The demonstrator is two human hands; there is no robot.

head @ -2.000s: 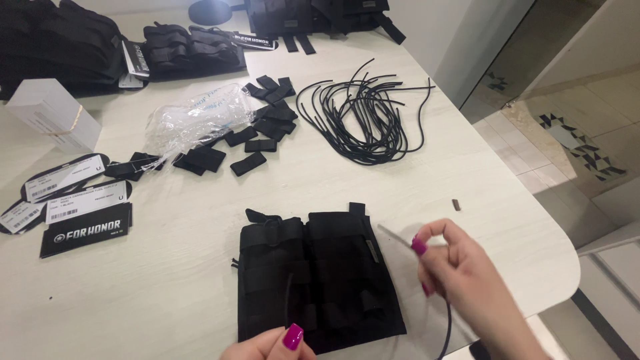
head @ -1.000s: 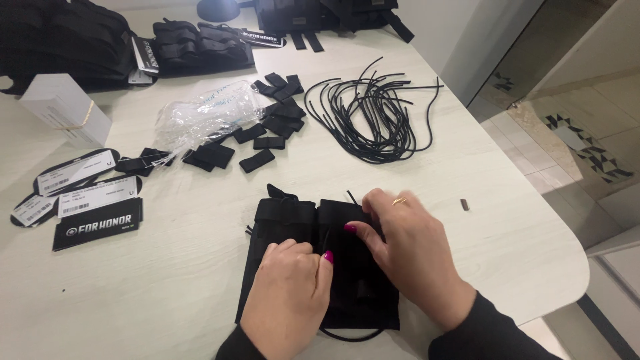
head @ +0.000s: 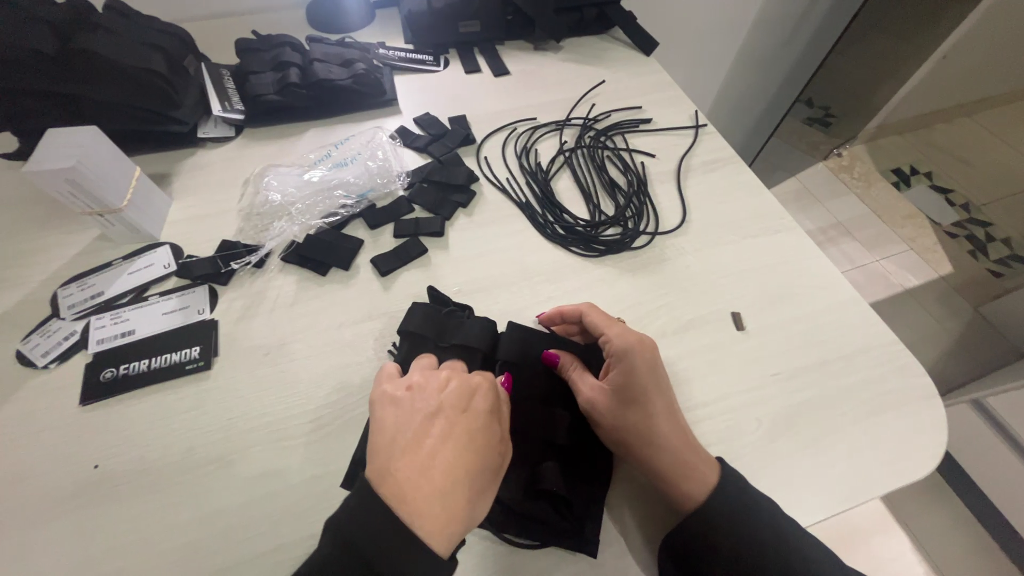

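Note:
A black fabric double pouch lies on the table in front of me. My left hand rests on its left half with the fingers curled down against the fabric; what the fingertips grip is hidden. My right hand holds the upper right edge of the pouch between thumb and fingers. Part of a black elastic cord curves out at the pouch's lower edge. Beyond the hands lies a loose bundle of black cords, with short black webbing pieces to its left.
A clear plastic bag lies left of the webbing. Farther left are a banded stack of white cards and printed hang tags. More black pouches stand at the back. A small dark scrap lies near the table's rounded right edge.
Two seconds ago my right hand held a cord out right of the pouch, and my left hand was at its lower edge. Both hands have moved onto the pouch's upper part.

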